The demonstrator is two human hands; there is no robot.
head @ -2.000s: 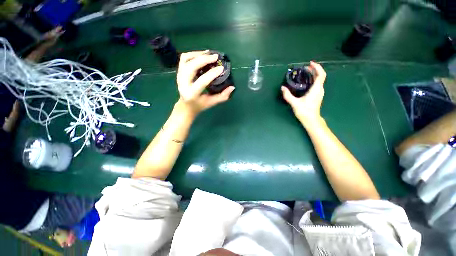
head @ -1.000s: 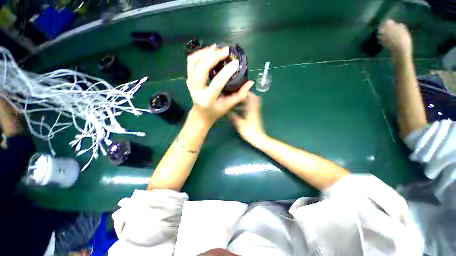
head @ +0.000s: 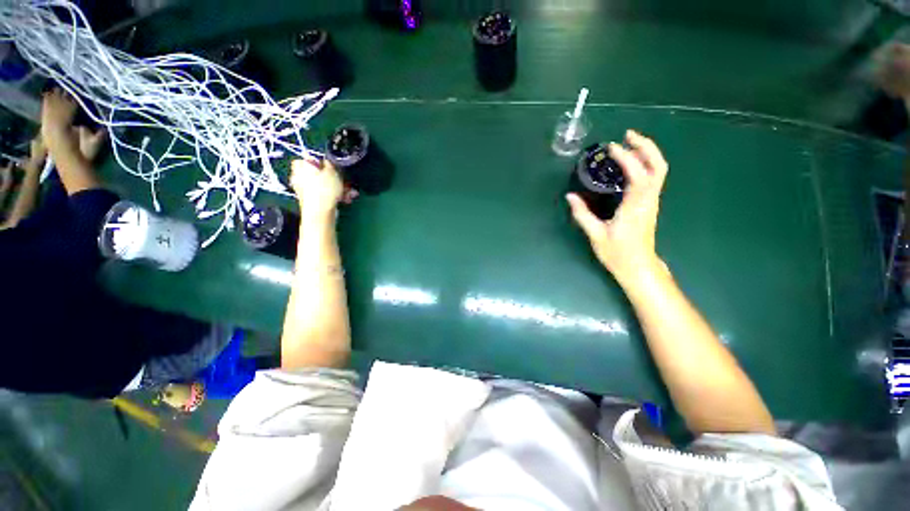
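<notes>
My right hand (head: 631, 212) is around a matte black cylindrical unit (head: 599, 180), its dark glassy end facing up. My left hand (head: 319, 187) is at the tips of the white cables (head: 215, 125), beside another black unit (head: 361, 158). Its fingers are partly hidden, so I cannot tell whether it grips a cable end or touches the unit. A small clear bottle (head: 569, 138) with a white stick stands just left of and beyond my right hand.
Black units stand at the far side (head: 496, 55), left of centre (head: 317, 55) and near the cables (head: 269, 228). A white tub (head: 150, 238) lies at the left. Another unit glows purple (head: 409, 14) at the top edge. Another person's arm (head: 68, 150) is at the left.
My left hand has moved from the raised unit leftward and down to the cable tips. My right hand has moved right from beside it and now holds a unit. The view has shifted.
</notes>
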